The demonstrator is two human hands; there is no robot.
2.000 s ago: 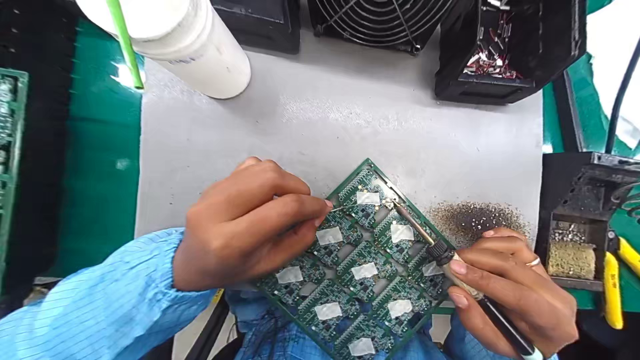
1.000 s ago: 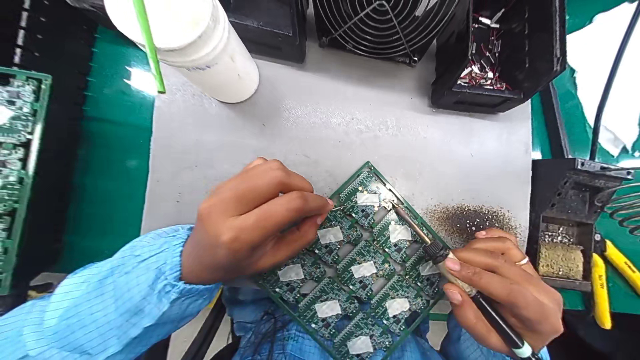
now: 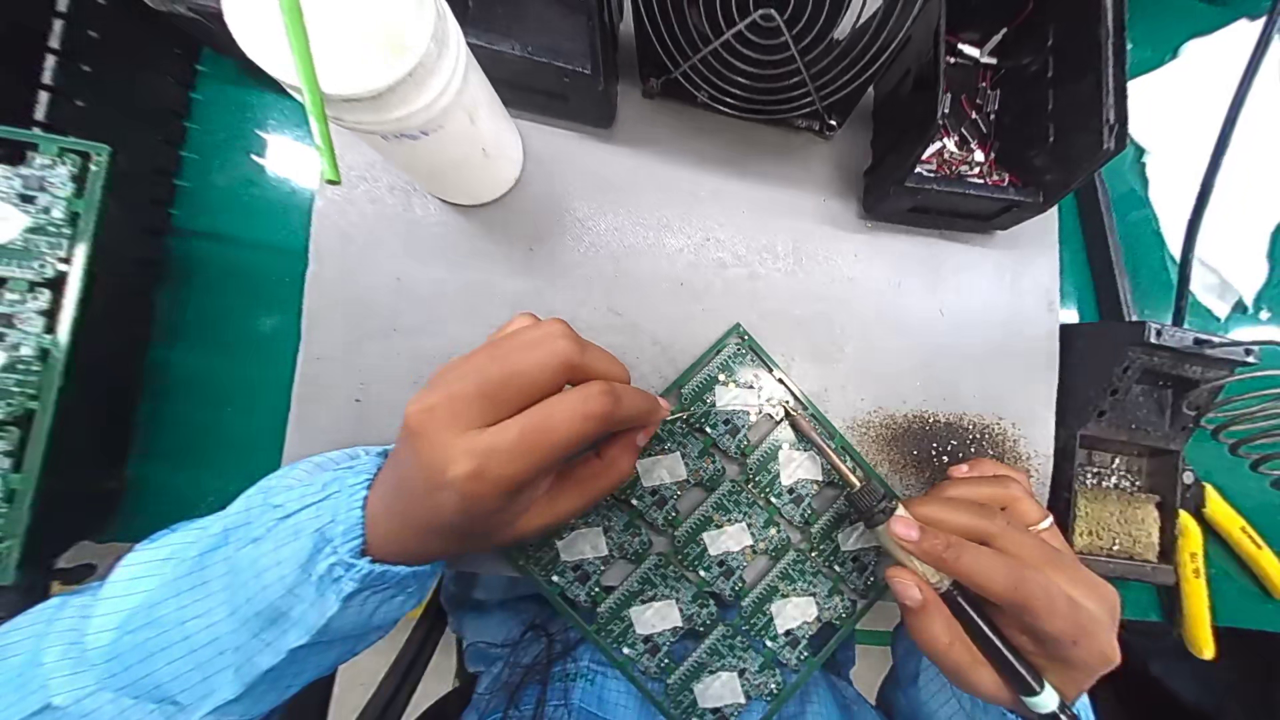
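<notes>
A green circuit board panel (image 3: 727,540) with several pieces of whitish tape lies tilted at the lower middle, partly over the edge of the grey mat. My right hand (image 3: 990,590) holds a soldering iron (image 3: 835,455) like a pen, its tip on the board near the top corner, beside a piece of tape. My left hand (image 3: 520,440) is over the board's left side, with thumb and index finger pinched on a thin wire (image 3: 690,412) that reaches towards the iron's tip. The wire's other end is hidden by the hand.
A white plastic bottle (image 3: 440,120) and a black-framed fan (image 3: 770,60) stand behind. At the back right is a black bin (image 3: 960,205) of small wired parts. A soldering iron stand with a sponge (image 3: 1115,525) and yellow-handled pliers (image 3: 1195,585) are at right, another board (image 3: 40,300) at left.
</notes>
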